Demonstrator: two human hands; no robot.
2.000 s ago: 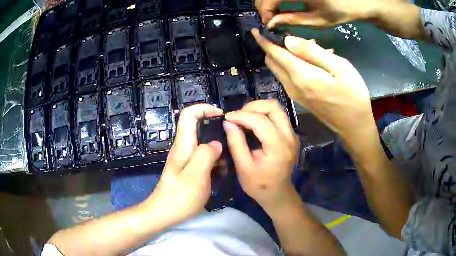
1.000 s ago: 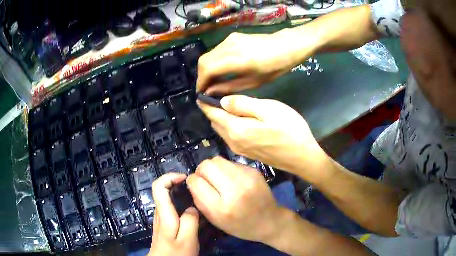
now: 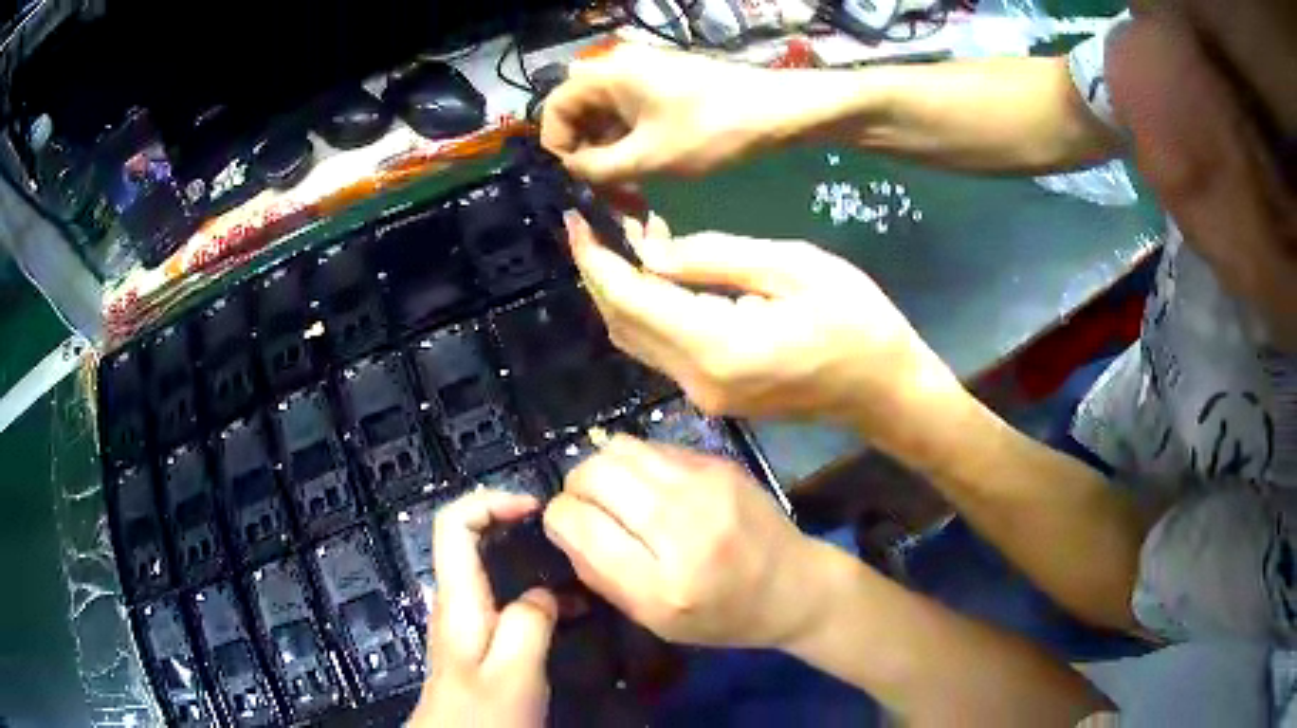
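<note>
A black phone housing [image 3: 524, 558] is held over the near edge of the black blister tray [image 3: 330, 501]. My left hand [image 3: 484, 612] grips its left side, thumb and fingers around it. My right hand [image 3: 683, 548] has its fingertips at the housing's upper edge; whether a tiny part is pinched there is hidden by the fingers. The tray holds rows of black housings in its pockets. An empty-looking pocket [image 3: 562, 356] lies beyond my right hand.
At right, another person's hands [image 3: 768, 320] hold a black housing [image 3: 605, 221]. Small whitish parts [image 3: 868, 204] lie scattered on the green surface [image 3: 967, 263]. A clear bag [image 3: 1092, 182] lies beyond. Dark rounded objects [image 3: 435, 100] with cables sit behind the tray. A yellowish piece [image 3: 316, 329] is on the tray.
The view has shifted, showing more area behind the tray than at first. My hands still hold the housing. The other person's upper hand has lifted away from their housing.
</note>
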